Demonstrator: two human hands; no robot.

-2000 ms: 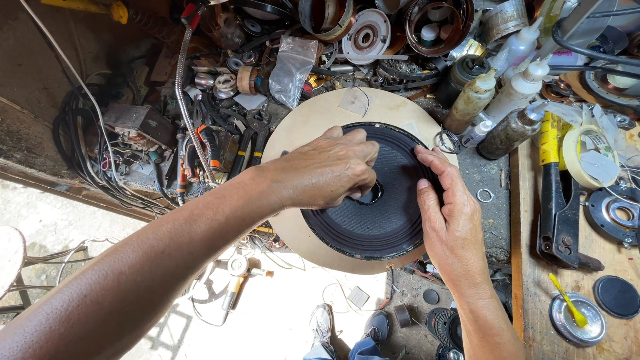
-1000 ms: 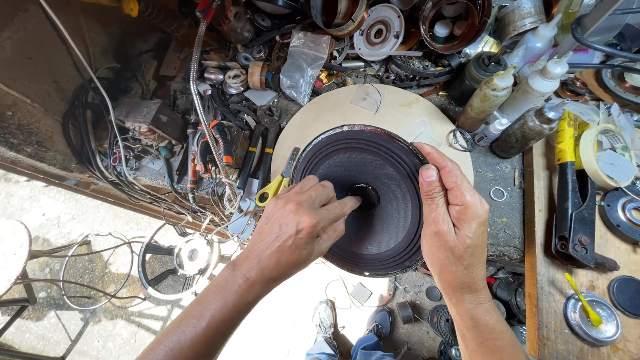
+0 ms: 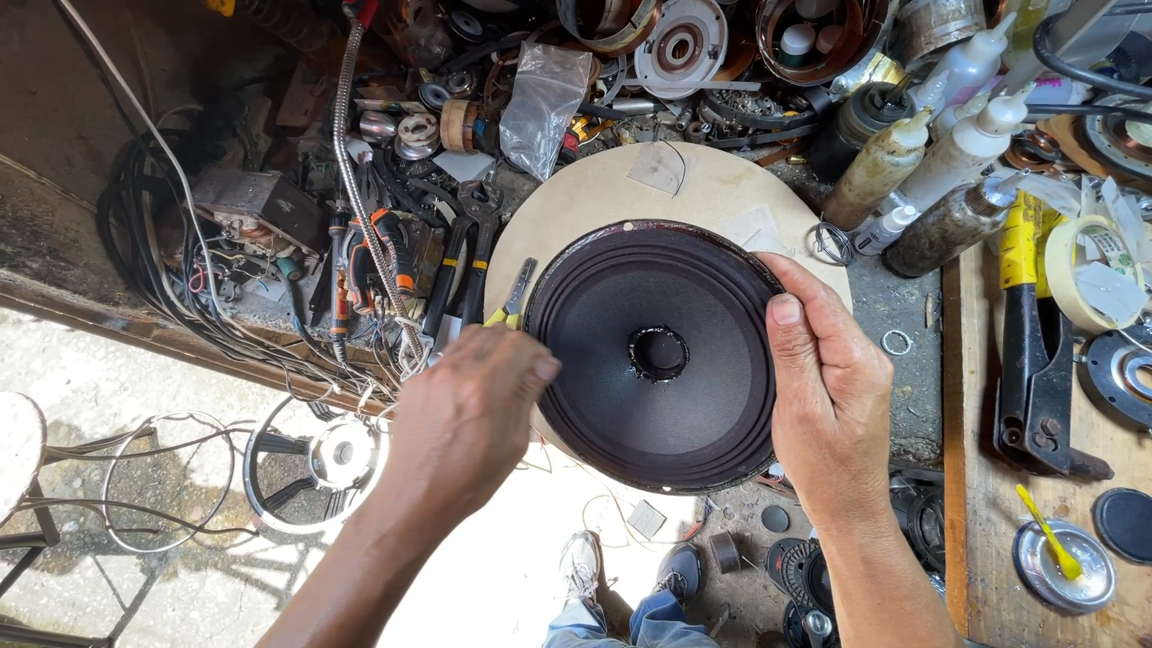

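A black paper speaker cone with a ribbed surround is tilted toward the camera, over a round pale board. Wet-looking black material rings the hole at the cone's centre. My right hand grips the right rim, thumb on the front edge and fingers behind. At the left rim, my left hand hovers with its fingers curled, slightly blurred; whether it touches the rim cannot be told. Yellow-handled scissors lie on the board's left edge, their handles partly behind that hand.
Glue bottles crowd the upper right. A riveter-like hand tool, masking tape and a dish with a yellow spatula lie on the wooden bench. Pliers, cables and speaker parts fill the left and back. A metal speaker frame is lower left.
My left hand has moved from the cone's centre to its left rim. The cone, flat on the board two seconds ago, is now lifted and tilted, exposing the scissors.
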